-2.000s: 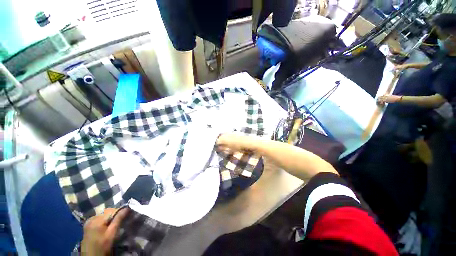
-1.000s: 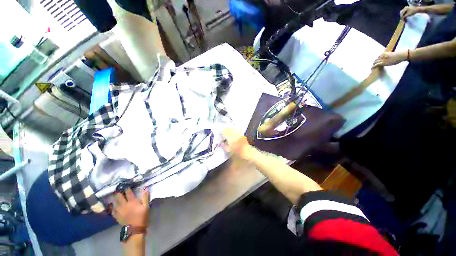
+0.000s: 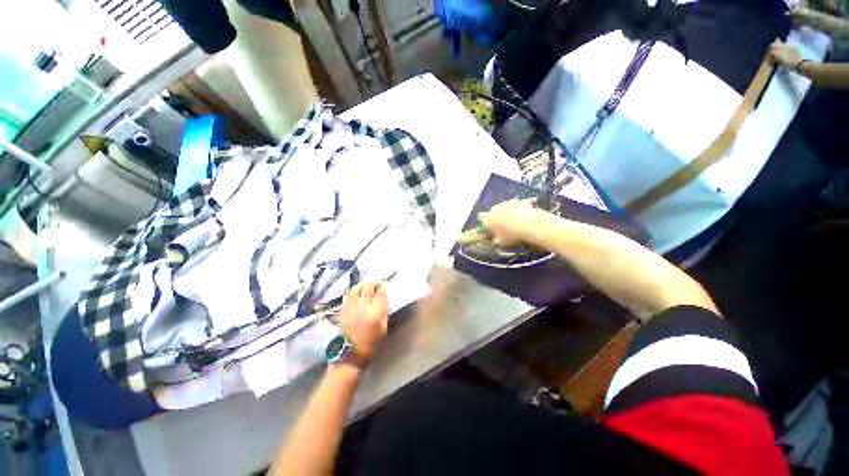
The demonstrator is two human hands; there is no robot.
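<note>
A black-and-white checked garment [image 3: 307, 218] lies spread with its white inner side up on the white table. Checked parts show along its left and upper right edges. My left hand [image 3: 364, 316] rests on the near edge of the garment; its fingertips touch the cloth, and whether they pinch it is unclear. My right hand [image 3: 510, 221] is closed around the handle of the steam iron [image 3: 507, 255], which sits on the dark brown-purple rest pad [image 3: 582, 200] at the right. The hand hides most of the handle.
The dark blue padded board [image 3: 88, 376] shows under the garment's left end. A black hose rises behind the iron. A bright blue upright piece [image 3: 197, 153] stands behind the garment. At upper right, another person's hands [image 3: 787, 56] are at a table with white material and a tan strip.
My right hand has left the garment and taken hold of the iron handle. My left hand has moved right along the garment's near edge. The garment lies flatter than in the earliest frame.
</note>
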